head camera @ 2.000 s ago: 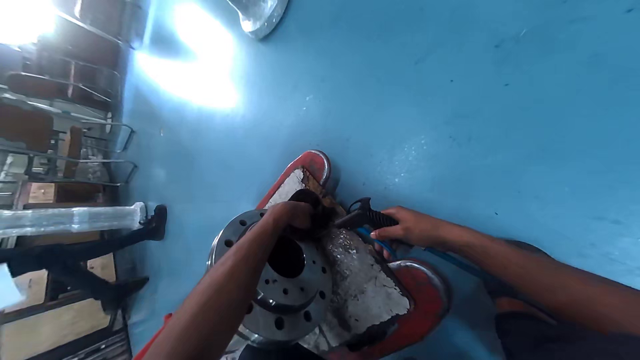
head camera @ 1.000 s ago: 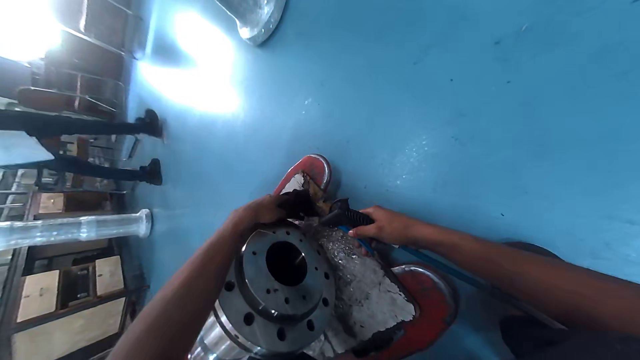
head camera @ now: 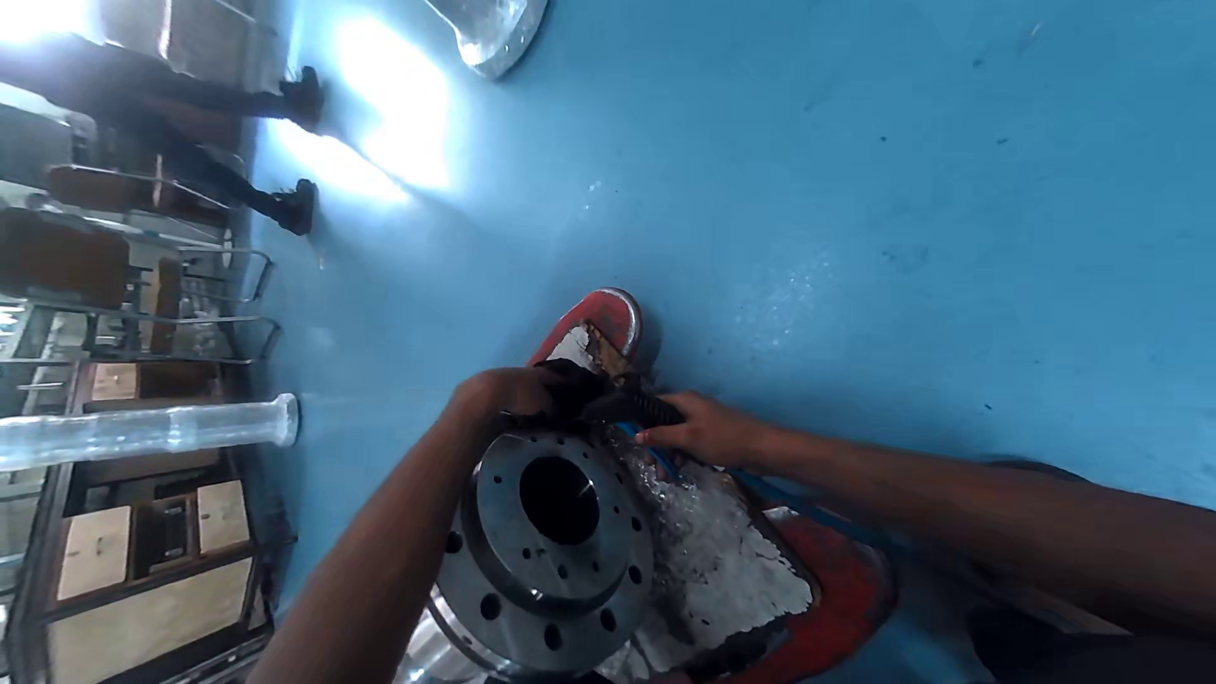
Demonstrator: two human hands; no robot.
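A flanged steel part (head camera: 560, 560) with a ring of bolt holes and a round bore stands by a worn, white-flaked board (head camera: 731, 570) on a red metal base (head camera: 836, 589). My left hand (head camera: 508, 394) is closed on a dark cloth or dark piece (head camera: 570, 389) just beyond the flange. In my right hand (head camera: 708, 429) is the ribbed black handle of a tool (head camera: 646, 408), with a blue hose (head camera: 817, 508) running back under my forearm. The tool's front end meets the dark item and is partly hidden.
A person in dark trousers (head camera: 228, 185) is on the floor area at upper left. Chairs (head camera: 66, 256), wooden cabinets (head camera: 142, 579) and a wrapped post (head camera: 152, 432) line the left side. Another wrapped post base (head camera: 494, 38) stands at the top. Blue floor (head camera: 902, 237) surrounds the base.
My left hand has shifted off the flange's bore edge toward its far side, close to the tool. The person at left has moved toward the top of the view. My right hand still holds the handle.
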